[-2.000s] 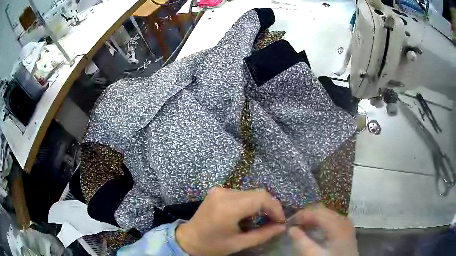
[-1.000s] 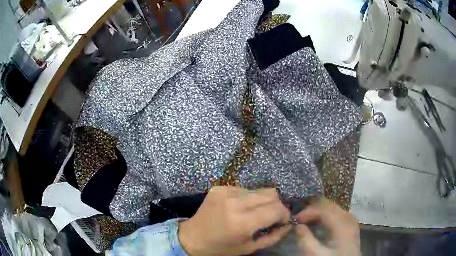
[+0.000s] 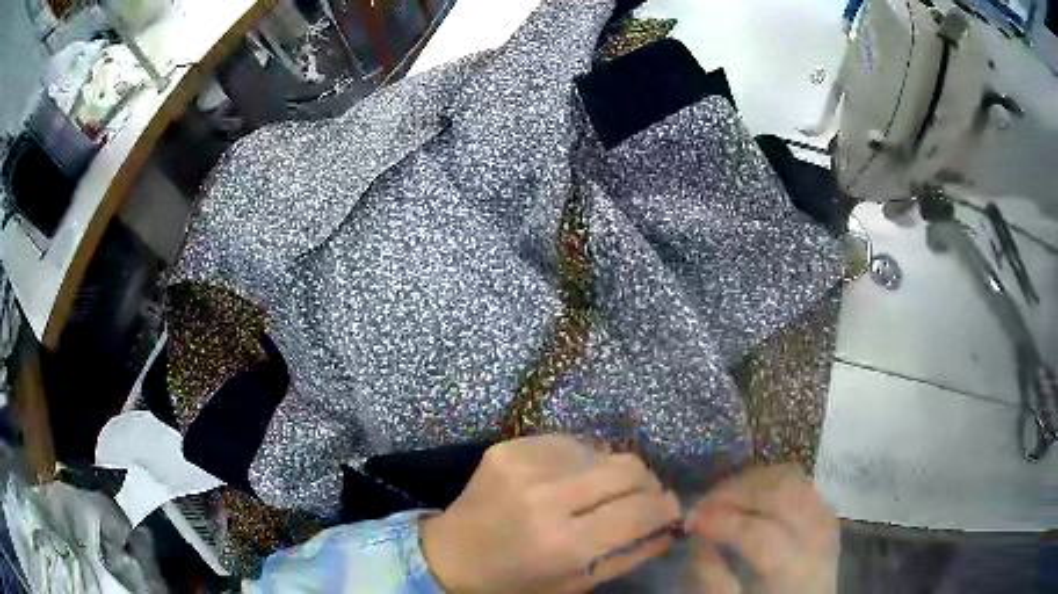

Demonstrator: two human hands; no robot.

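The grey printed garment [image 3: 429,302] lies spread over the table and drapes over its left and near edges. A brown-gold strip [image 3: 571,267] runs down its middle, and a black piece [image 3: 656,91] lies at its upper right. My left hand [image 3: 551,511], in a light blue sleeve, is at the near edge with fingers closed on a small dark edge of cloth. My right hand [image 3: 760,528] is beside it, blurred, fingertips pinched at the same spot. What exactly it pinches is too small to tell.
The sewing machine head [image 3: 899,99] stands at the upper right. Scissors [image 3: 1033,400] and a slim dark tool [image 3: 1009,250] lie right of it on the white table [image 3: 905,441]. White pieces [image 3: 151,458] hang at the lower left. Another table [image 3: 116,174] curves along the left.
The view has shifted, so the garment and machine sit slightly higher in the picture. My left fingers have curled more closed. Both hands stay together at the near edge.
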